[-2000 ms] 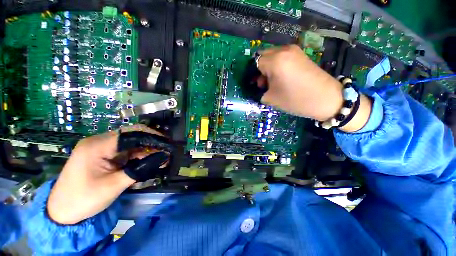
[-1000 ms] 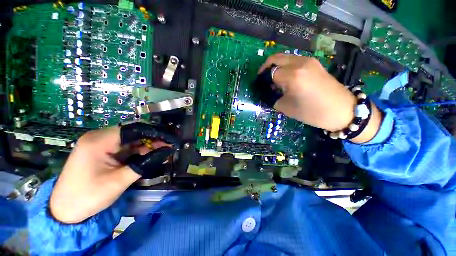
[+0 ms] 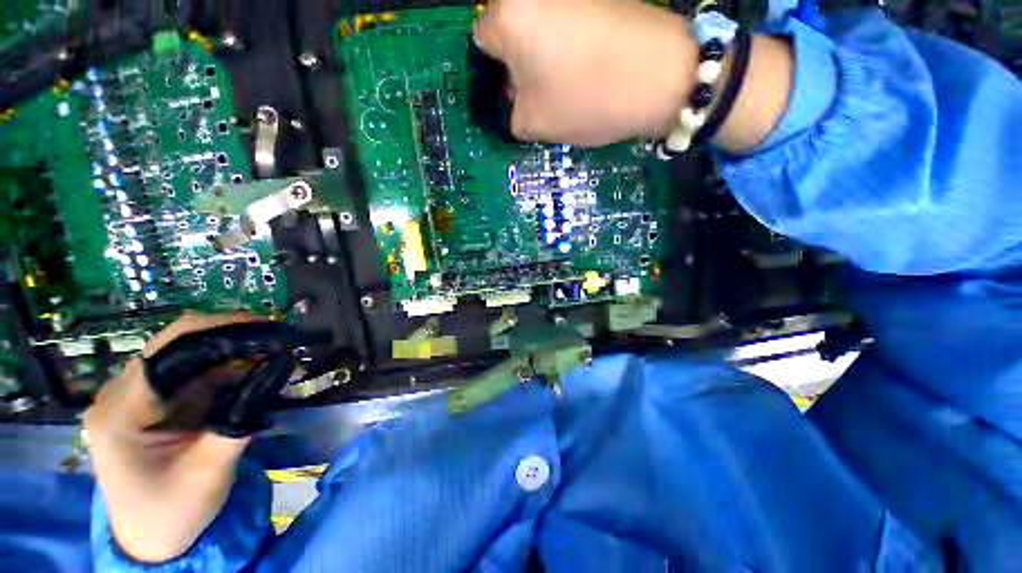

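Note:
The main circuit board (image 3: 482, 202) lies in a black carrier in front of me, with a yellow block component (image 3: 416, 246) at its lower left and blue-and-white small cylinders (image 3: 557, 196) on its right half. My right hand (image 3: 588, 73) is over the board's upper part, black finger cots pointing down to its surface; its fingertips are bunched and what they may hold is hidden. My left hand (image 3: 202, 392) is over the carrier's near edge at the lower left, black-cotted thumb and fingers curled together; whether something is between them cannot be told.
A second green board (image 3: 179, 179) lies in a carrier to the left. Silver hold-down clips (image 3: 269, 209) sit between the boards. A pale green clamp (image 3: 527, 364) is at the near edge, above the metal rail (image 3: 370, 412).
The view has shifted, so the boards appear lower left. My right hand now shows at the picture's top, over the board's upper part. My left hand has moved left and its fingers are closer together.

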